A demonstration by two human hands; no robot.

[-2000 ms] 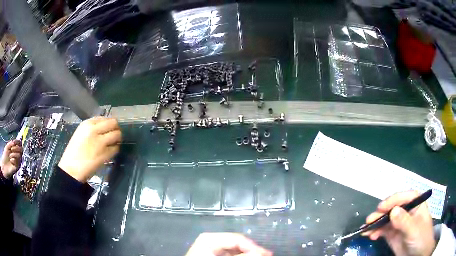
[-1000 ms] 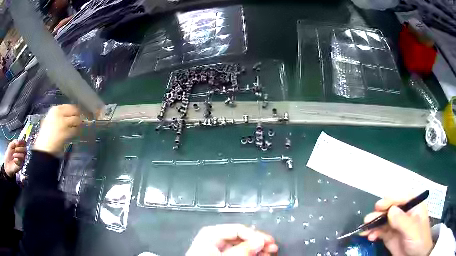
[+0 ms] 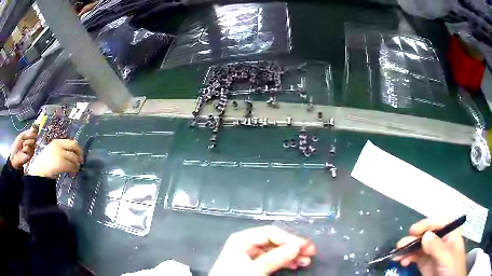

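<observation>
My right hand, at the lower right, holds black tweezers with the tip pointing left, low over the table. My left hand is at the bottom centre with its fingertips pinched together; whether something small is between them cannot be told. Small white bits lie scattered between the hands. A shiny blue piece lies under my right hand. A long white sticker sheet lies above my right hand. Small dark metal components sit in a pile and short rows beyond the hands.
Clear blister trays lie in front, at left and at the back. A grey post stands at left beside a pale strip. Another person's hands work at the far left. A red container and white roll are at right.
The view has shifted, so the table things sit further right. The other person's near hand has moved left, away from the post. My right hand still holds the tweezers; the tip stays near the white bits.
</observation>
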